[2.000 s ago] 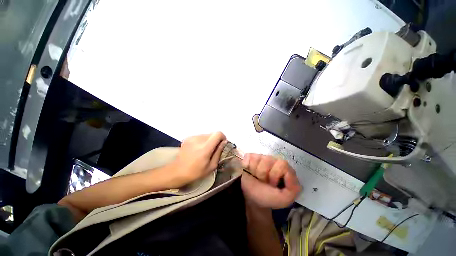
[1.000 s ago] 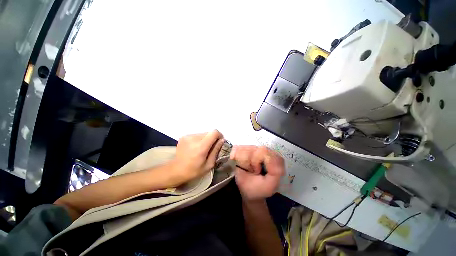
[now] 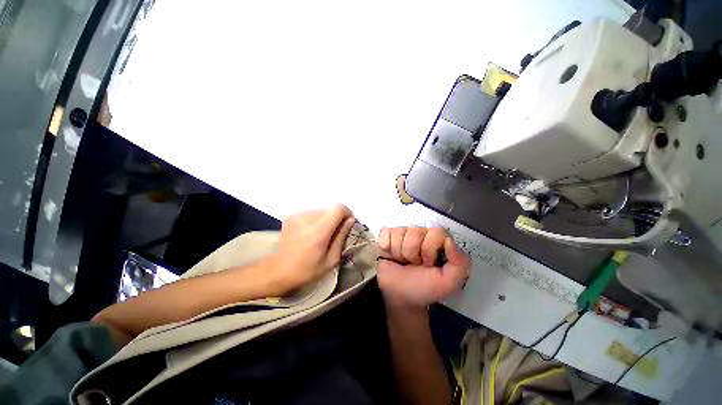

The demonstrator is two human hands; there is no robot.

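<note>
A beige bag body lies across my lap, its open mouth towards me. My left hand pinches the bag's top corner at the table's edge. My right hand is closed just right of that corner, around a small tool; a thin dark shaft shows at its fingers and the handle is mostly hidden in the palm. Fine light strands seem to run between the corner and my right fingertips. The ring and tab at the corner are too small and covered to make out.
A cream-white sewing machine with a dark bed plate stands at the right on the white table. A green-handled tool and black cords lie beside it. Beige pieces with yellow edges are at the lower right. A metal chute is at the left.
My right hand moved left to the corner, then back a little to the right, still closed. My left hand keeps its pinch on the bag with little movement.
</note>
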